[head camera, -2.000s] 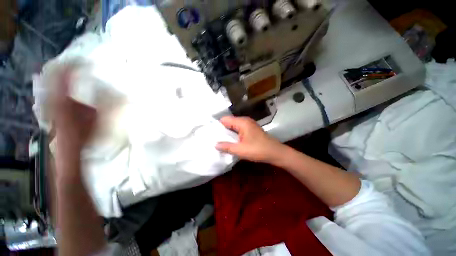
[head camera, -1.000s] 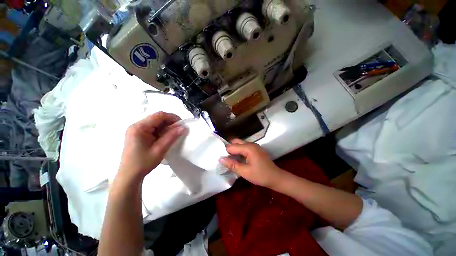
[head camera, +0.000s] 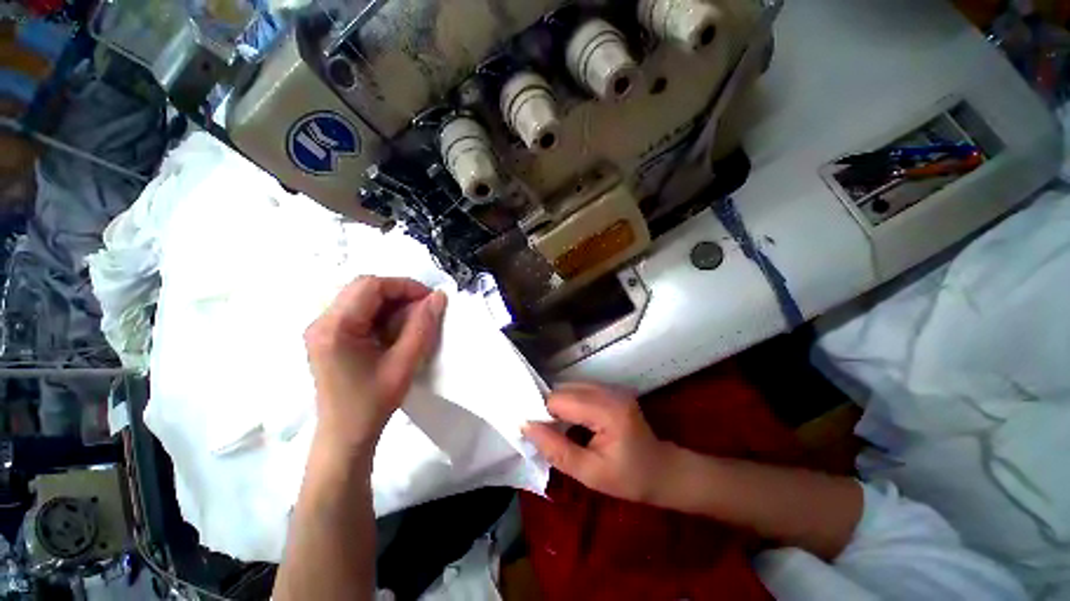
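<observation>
A white garment piece (head camera: 475, 376) lies between my hands, its upper corner at the dark presser foot and needle area (head camera: 467, 268) of the overlock machine (head camera: 387, 82). My left hand (head camera: 373, 352) pinches the cloth between thumb and fingers just left of the foot. My right hand (head camera: 598, 440) holds the piece's right edge near the table's front edge, fingers partly under the cloth. More white garment panels (head camera: 246, 352) spread left of the machine. The needle itself is too small to make out.
A tool recess (head camera: 915, 170) with red, blue and dark tools is at right. A blue strip (head camera: 760, 261) crosses the table. A white heap (head camera: 974, 352) lies right, a red apron (head camera: 692, 528) below. Another machine part (head camera: 73, 517) stands lower left; grey cloth is upper left.
My left hand came from the far left to the cloth by the foot. My right hand has moved slightly down, keeping the cloth's edge. The cloth between them is drawn out flatter.
</observation>
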